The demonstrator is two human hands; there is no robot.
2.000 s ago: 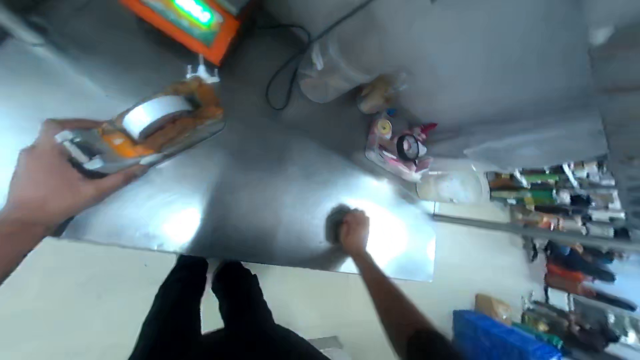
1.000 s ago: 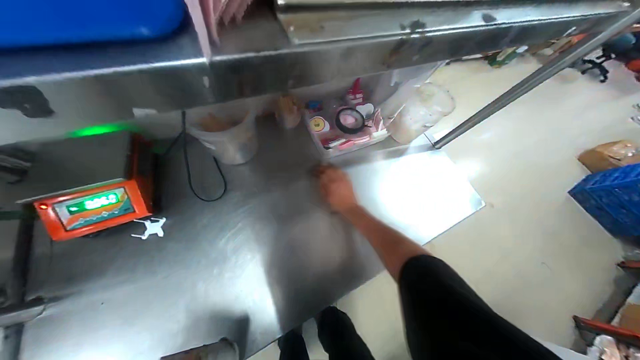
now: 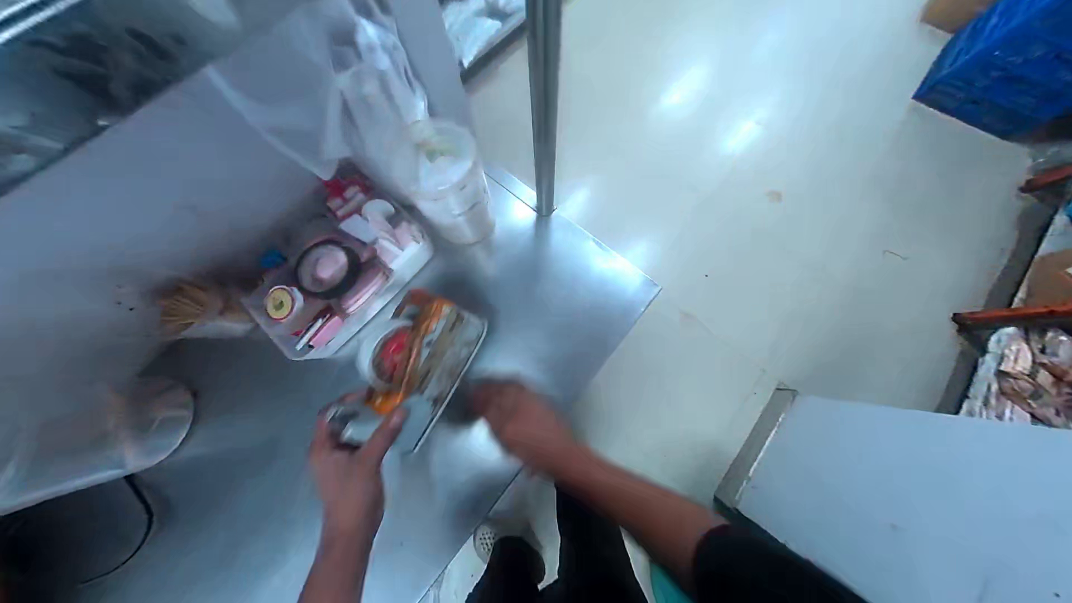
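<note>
My left hand (image 3: 356,444) grips the near end of a tape dispenser (image 3: 435,352), which has an orange part and a white roll with a red core. The dispenser is over the steel table (image 3: 553,310), beside a white tray (image 3: 343,335) of small items. To its right is my right hand (image 3: 511,410), blurred and over the table near its edge; whether its fingers hold anything cannot be told. In the tray lie a black ring-shaped roll (image 3: 328,269), a small round yellow-topped container (image 3: 281,303) and pink items.
A clear plastic tub (image 3: 452,184) stands behind the tray, next to a steel post (image 3: 544,109). A bundle of thin sticks (image 3: 191,308) is left of the tray. Blue crates (image 3: 997,67) stand on the floor, and a white surface (image 3: 904,494) is at the lower right.
The view has swung strongly toward the table's end. My left hand, out of view one second ago, is back with the tape dispenser, now close beside the tray.
</note>
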